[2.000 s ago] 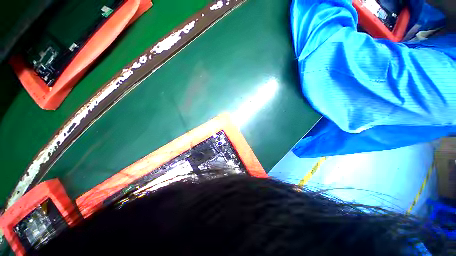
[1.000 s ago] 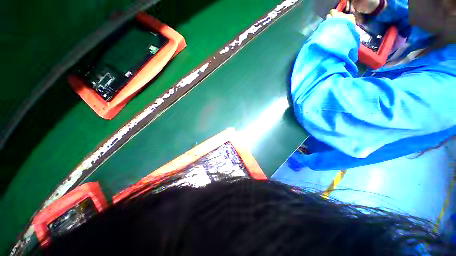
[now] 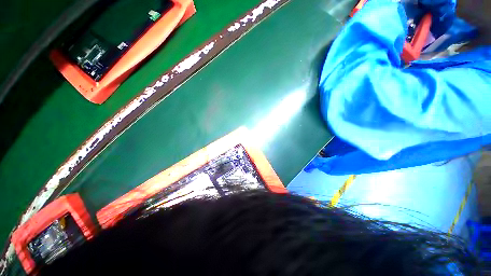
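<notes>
Neither of my hands is in view; dark hair covers the bottom of the picture. An opened tablet unit [image 3: 237,170] lies at bottom centre on the dark green bench, its lower part hidden by the hair. Its red-orange holding frame [image 3: 177,166] shows along the top and right sides. A silver-white battery area [image 3: 196,188] and a dark board with small silver patches show inside. A second, smaller-looking unit [image 3: 51,240] in a red-orange frame [image 3: 64,205] lies at bottom left, with a tiny amber spot on its board. Its lower edge is also hidden.
A brown rail [image 3: 156,86] with chipped white paint separates the bench [image 3: 215,108] from the brighter green belt [image 3: 32,129]. Another framed unit [image 3: 116,46] lies on the belt. At right a person in a blue smock [image 3: 398,102] bends over a red-orange frame [image 3: 417,43].
The view has shifted back and forth, moving the belt unit and rail in the picture. The neighbour's hands, visible a second ago, are now hidden or out of view. The bench units show no clear movement.
</notes>
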